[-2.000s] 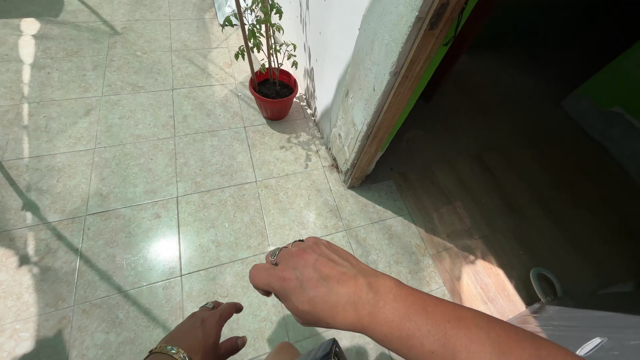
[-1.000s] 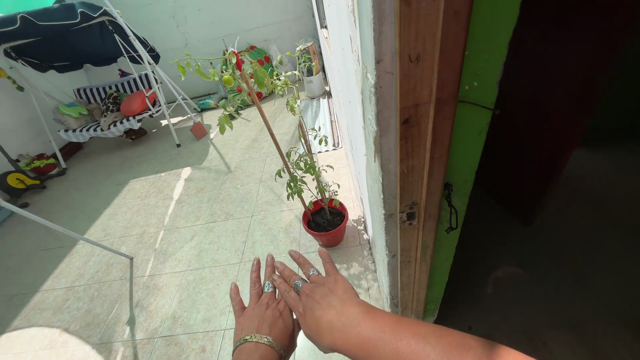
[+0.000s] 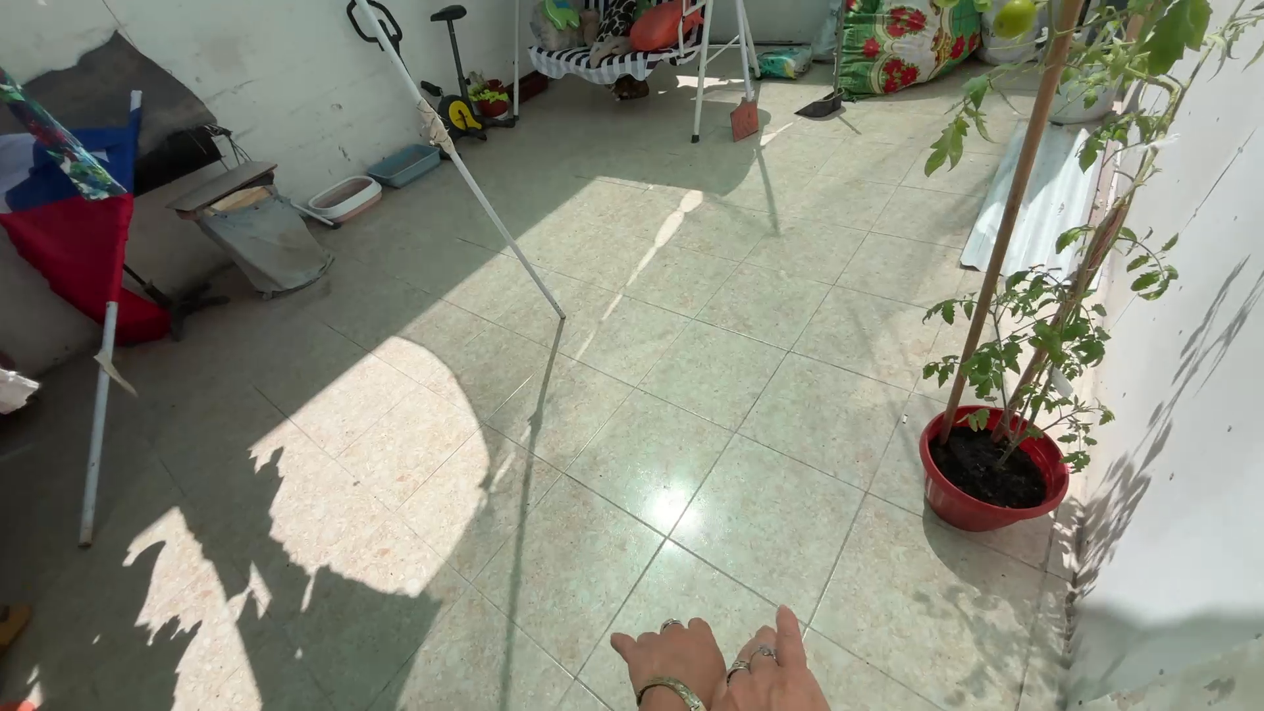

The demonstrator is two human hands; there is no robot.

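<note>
Low in the view my left hand (image 3: 674, 660), with a ring and a gold-coloured bracelet, is held over the tiled floor, its fingers curled and no object seen in it. Close against its right side is my right hand (image 3: 773, 667), wearing rings, one finger pointing forward and nothing visible in its grip. To the right of both hands a red plastic pot (image 3: 963, 509) of dark soil stands by the white wall. It holds a tomato plant (image 3: 1052, 346) tied along wooden stakes, with a green tomato (image 3: 1014, 17) near the top.
A white pole (image 3: 504, 225) slants down to the floor ahead. At the left are another pole (image 3: 96, 444) with red and blue cloth, a grey cloth-covered object (image 3: 267, 242) and plastic trays (image 3: 403, 165). A swing seat (image 3: 622, 64), dustpan (image 3: 822, 105) and corrugated sheet (image 3: 1032, 202) lie farther off.
The view has swung left from the doorway to the patio. My hands, one overlapping the other with fingers spread a second ago, are now side by side, the left one's fingers curled.
</note>
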